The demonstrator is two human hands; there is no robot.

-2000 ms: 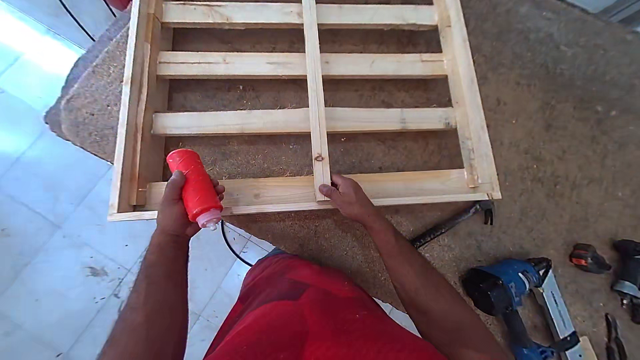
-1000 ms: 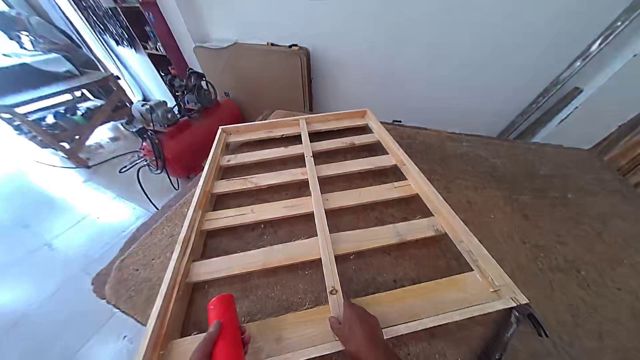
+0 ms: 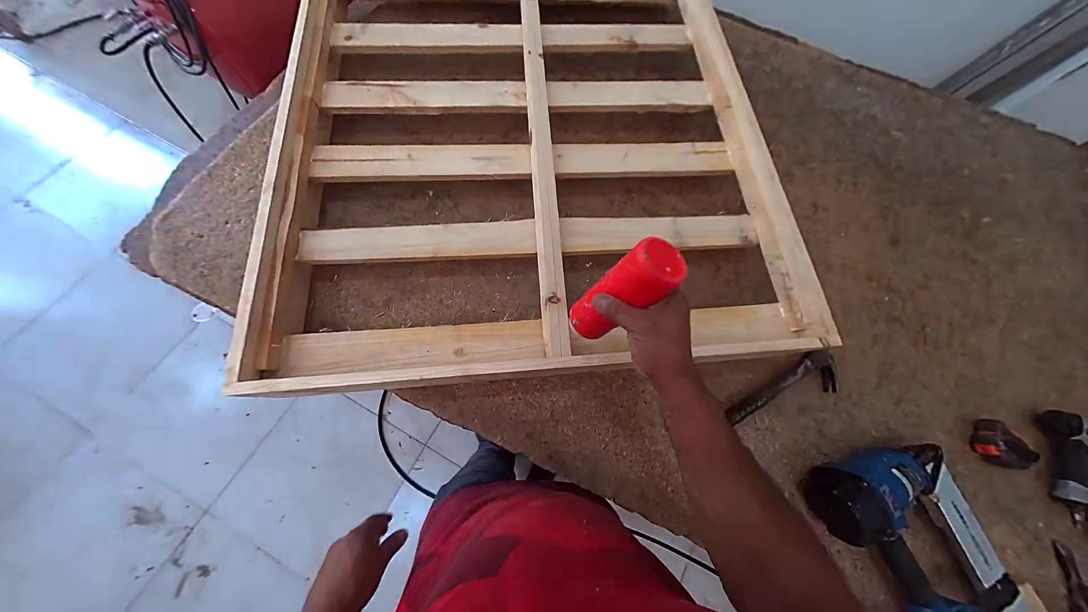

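My right hand (image 3: 659,331) grips a red plastic bottle (image 3: 633,285), held tilted over the near right part of a wooden slatted frame (image 3: 408,347). The frame has several cross slats and one long centre batten (image 3: 544,187), whose near end lies just left of the bottle. Low over the tiled floor, beside my red shirt, my left hand (image 3: 361,557) is empty with its fingers apart. The frame rests on a worn brown board surface (image 3: 884,212).
A claw hammer (image 3: 778,387) lies by the frame's near right corner. Further right are a blue nail gun (image 3: 884,493), a small black and orange tool part (image 3: 1003,444) and another dark tool (image 3: 1067,459). A red tank (image 3: 246,42) with hoses stands at upper left; a black hose (image 3: 395,450) hangs below the frame.
The red bottle has passed from my left hand to my right. My right hand has let go of the centre batten's near end, and my left hand has moved down, away from the frame.
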